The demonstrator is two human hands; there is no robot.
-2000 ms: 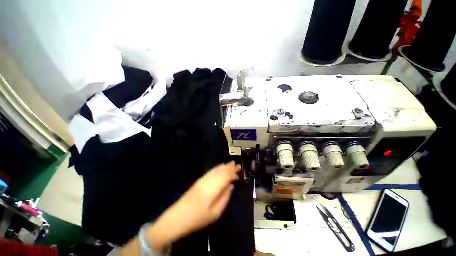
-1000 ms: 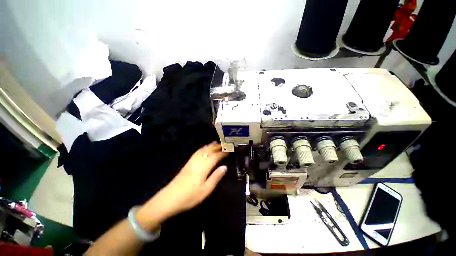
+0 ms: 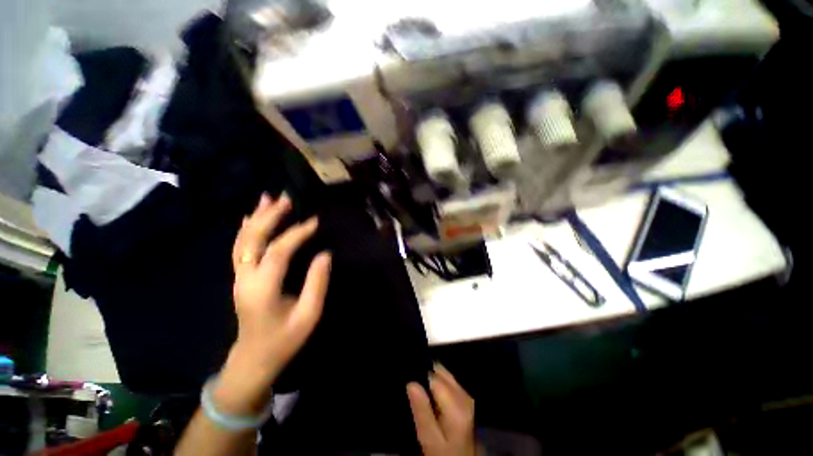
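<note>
Black fabric (image 3: 178,294) lies flat left of the overlock machine (image 3: 334,67) and runs past its needle area (image 3: 379,183) to the table's front edge. My left hand (image 3: 276,285) is over the fabric, fingers spread, a ring and a pale bracelet on it; it holds nothing that I can see. My right hand (image 3: 446,414) is at the bottom centre, cut off by the picture's edge, its fingertips at the black fabric's right edge. Whether it pinches the cloth cannot be told. The picture is blurred.
Thread snips (image 3: 568,273) and a white-framed smartphone (image 3: 669,240) lie on the pale table (image 3: 517,312) right of the needle area, with a dark blue strip (image 3: 606,258) between them. White pieces (image 3: 102,183) lie among black cloth at the back left. Four tension knobs (image 3: 495,138) face me.
The view has tilted down, so the machine sits higher in the picture. My left hand has left the needle area, moved left and spread its fingers. My right hand now shows more at the bottom.
</note>
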